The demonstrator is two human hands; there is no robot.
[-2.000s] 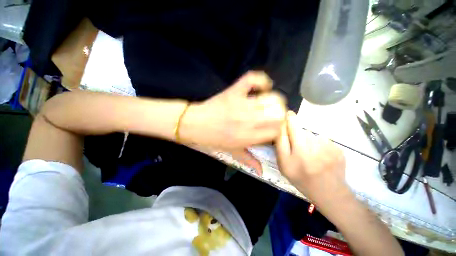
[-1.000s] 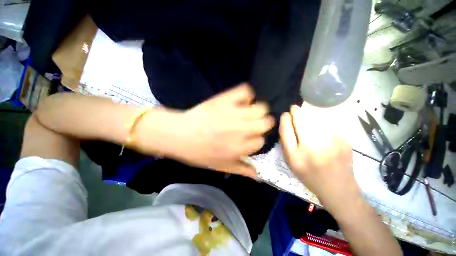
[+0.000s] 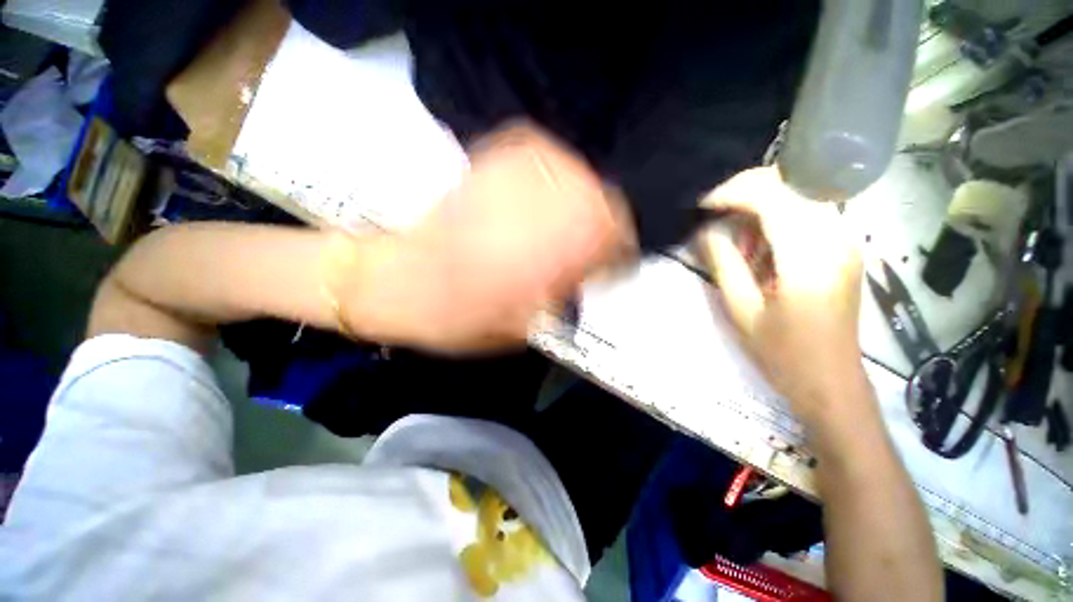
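Observation:
The large black garment piece [image 3: 600, 82] lies over the back of the white table [image 3: 659, 353], and dark cloth also hangs below the front edge. My left hand [image 3: 506, 253] is blurred at the cloth's near edge; whether its fingers grip cloth cannot be told. My right hand [image 3: 788, 265] is bent at the cloth's right corner, just below the translucent grey tube [image 3: 845, 129], with fingertips at the dark cloth edge near the needle area. The tube's rounded end and glare partly hide the fingertips, so its hold is unclear.
At the right lie shears [image 3: 941, 382], a cream tape roll [image 3: 986, 209], black scraps [image 3: 947, 259], a thin reddish shaft [image 3: 1015, 470] and an orange-handled tool [image 3: 1021, 341]. A red plastic basket [image 3: 765, 582] is below the table edge. A tan board [image 3: 230, 88] stands at upper left.
My right hand has moved up to the tube's end. My left hand has risen and blurred. The cloth's near edge has drawn back, baring more table. The whole view has shifted slightly.

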